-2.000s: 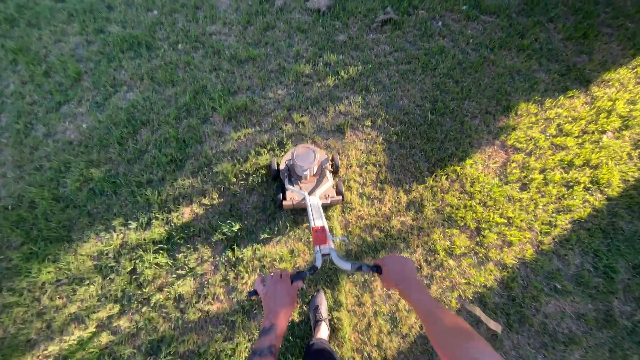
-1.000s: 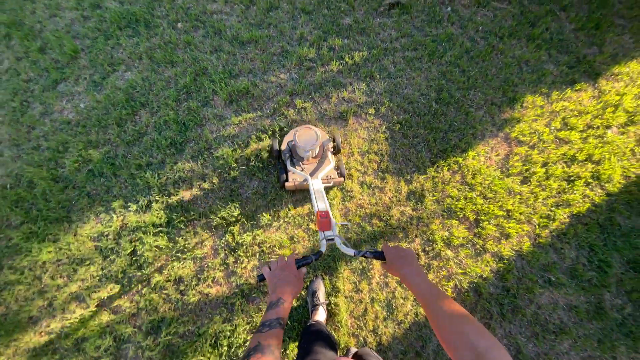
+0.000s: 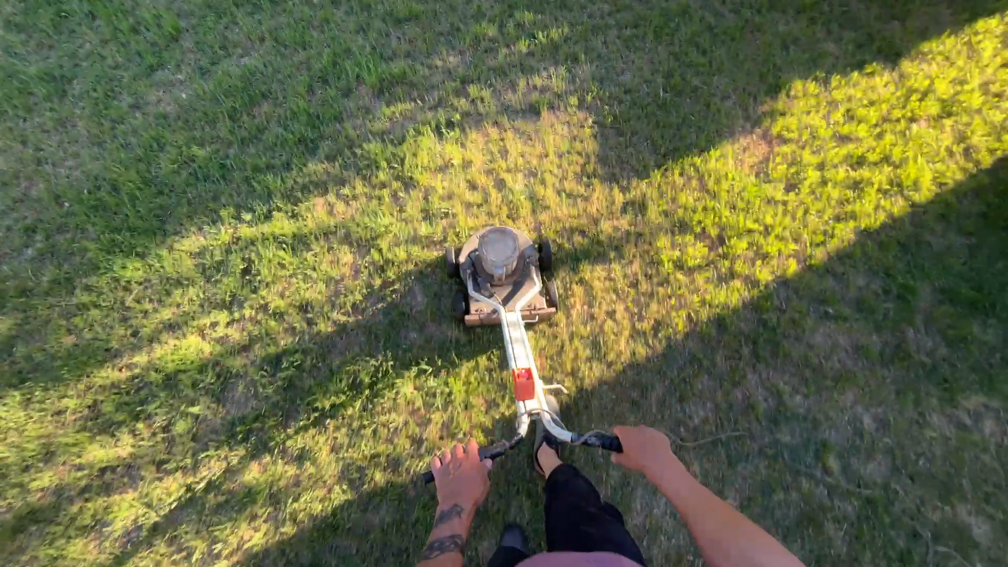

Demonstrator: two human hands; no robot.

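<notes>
A dusty walk-behind lawn mower [image 3: 501,272] with dark wheels stands on the grass in the middle of the view. From its deck a pale metal handle [image 3: 517,346] runs back toward me, with a red box [image 3: 523,383] on it, and splits into two bars with black grips. My left hand [image 3: 461,475] lies over the left grip, fingers wrapped onto it. The end of the right grip [image 3: 602,442] is held in my right hand [image 3: 644,451], whose palm side is hidden. A thin cord [image 3: 709,439] trails near the right grip.
Grass [image 3: 315,291] surrounds the mower, with bands of sunlight and shadow across it. My shoe [image 3: 549,445] is just behind the handle's fork, and my other shoe [image 3: 513,539] is farther back at the bottom edge.
Both hands stay on the grips. My legs and feet have changed position, and the shadows and lit patches around the mower lie differently.
</notes>
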